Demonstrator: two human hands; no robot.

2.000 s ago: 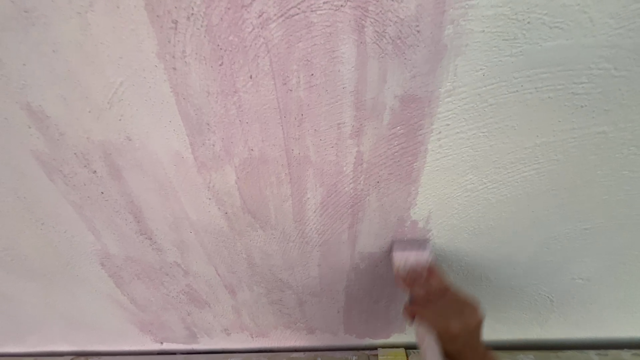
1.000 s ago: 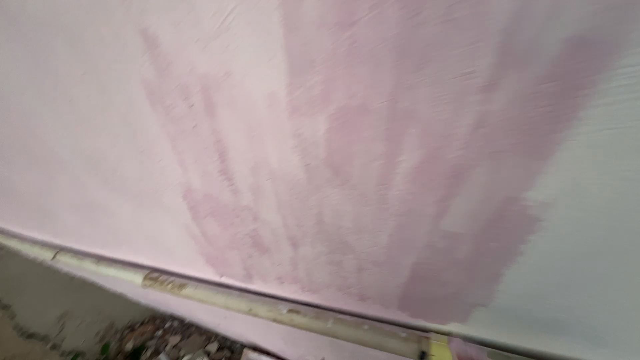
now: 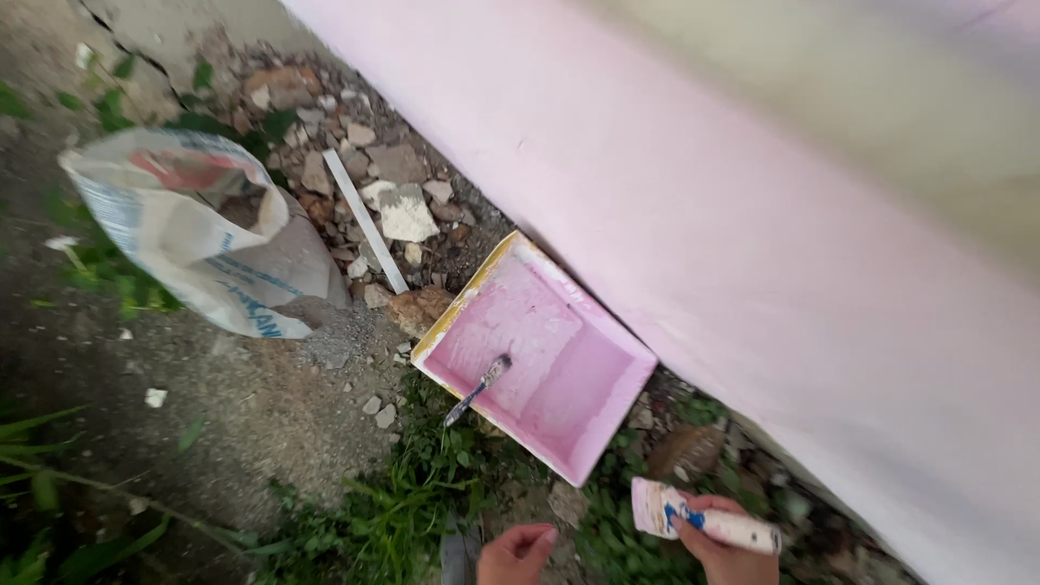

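My right hand (image 3: 719, 540), at the bottom right, grips a wide flat paintbrush (image 3: 703, 520) with pale pink paint on its bristles. Left of it is my left hand (image 3: 517, 555), fingers curled, with nothing visible in it. Above both hands a paint tray (image 3: 532, 349) lies on the ground against the foot of the wall, coated in pink paint with yellow along one edge. A smaller paintbrush (image 3: 479, 390) rests across the tray's lower left edge, its dark bristles inside the tray.
The pale pink wall (image 3: 691, 203) runs diagonally along the right. At the left stands an open woven plastic sack (image 3: 211, 236) bearing print. Rubble (image 3: 406, 213), a white strip (image 3: 366, 221), concrete ground (image 3: 244, 422) and green weeds (image 3: 390, 520) surround the tray.
The view has swung down from the painted wall to the ground. Two seconds ago the right hand held a brush against the wall; now that hand and a brush are beside the tray.
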